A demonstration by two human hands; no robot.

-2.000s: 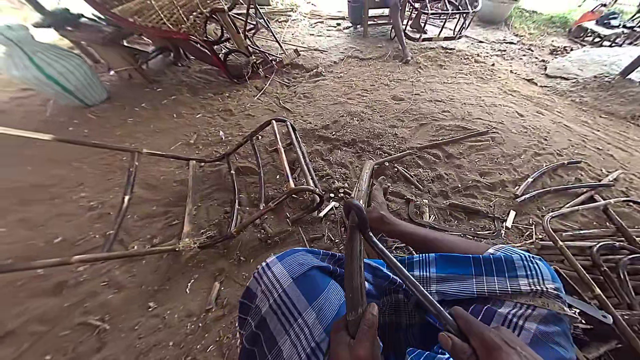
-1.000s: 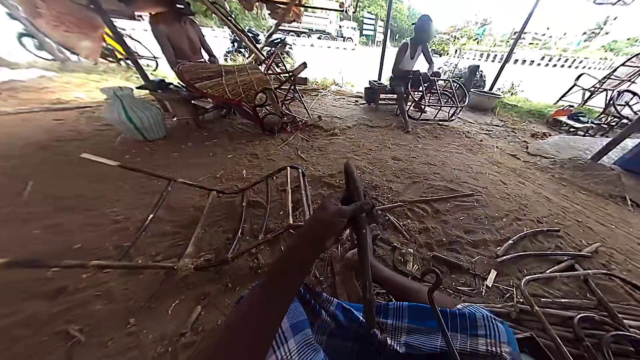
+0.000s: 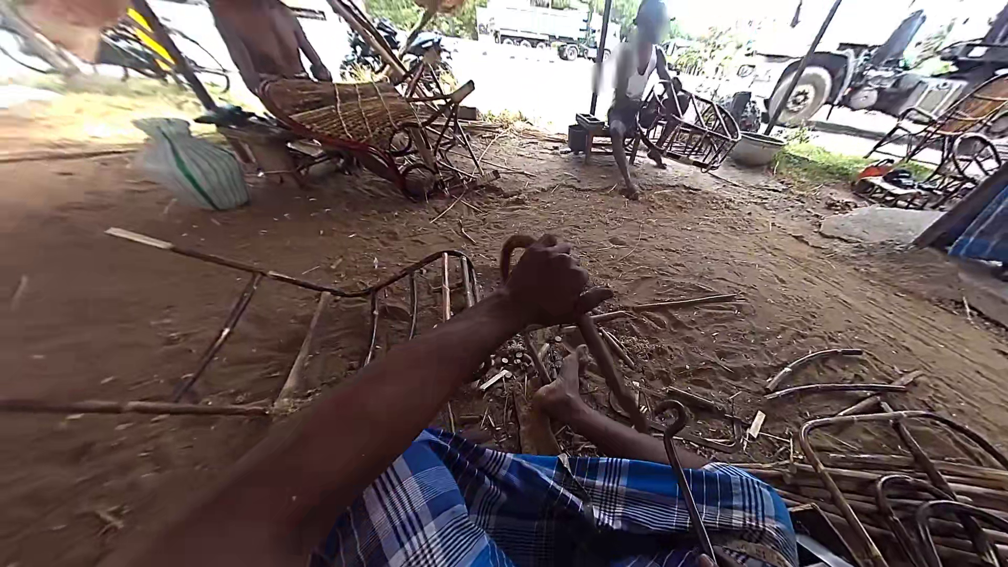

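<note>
My left hand [image 3: 549, 283], arm stretched forward, grips a bent cane pole [image 3: 605, 366] whose curved end rises just left of the fist. The pole slants down toward my lap. An iron rod with a hooked end [image 3: 673, 421] stands over my right thigh; its lower end reaches my right hand [image 3: 705, 561], of which only a sliver shows at the bottom edge. My bare foot [image 3: 563, 390] rests on the ground behind the pole. A ladder-like cane frame [image 3: 346, 293] lies on the sand to the left.
Bent cane pieces [image 3: 866, 425] and straight canes are piled at right. Cane offcuts [image 3: 512, 362] lie around my foot. A striped sack [image 3: 193, 169] and a woven cane chair [image 3: 346, 114] stand ahead left. A co-worker [image 3: 634, 87] sits ahead by another cane frame [image 3: 697, 130].
My left hand has moved from low at my lap up and forward to the pole's upper part. The hooked rod now stands apart from the pole. The view has tipped upward.
</note>
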